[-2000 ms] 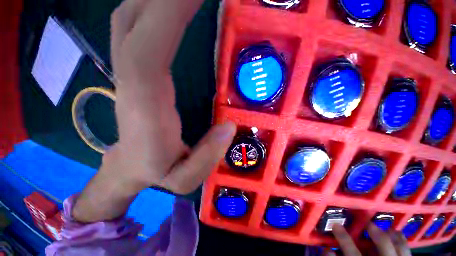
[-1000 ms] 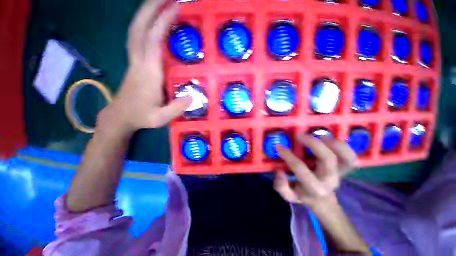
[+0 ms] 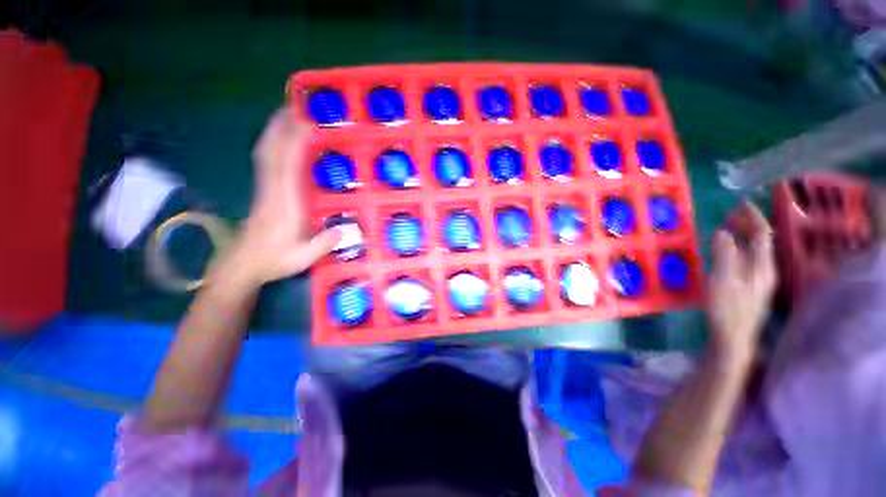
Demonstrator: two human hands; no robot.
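Note:
A red-orange compartment tray (image 3: 486,196) is in front of me, its square pockets filled with round watch heads. Most show blue discs, such as the watch head (image 3: 450,167) near the middle; several in the front rows look white from glare. My left hand (image 3: 277,218) grips the tray's left edge, its thumb over the rim at a whitish watch head (image 3: 345,237) and its fingers along the side. My right hand (image 3: 743,277) is beside the tray's right edge, fingers apart and blurred, apparently not touching it.
Left of the tray are a yellowish tape roll (image 3: 185,250), a white paper slip (image 3: 136,202) and a red-orange tray stack (image 3: 44,175). At right are another red compartment tray (image 3: 826,228), a grey metal bar (image 3: 816,146) and a person's lilac sleeve (image 3: 835,359). The bench (image 3: 204,49) is dark green.
The whole tray now shows, smaller in view and nearly level. My right hand has moved from the front-row watch heads to beside the right edge. My left hand stays at the left edge.

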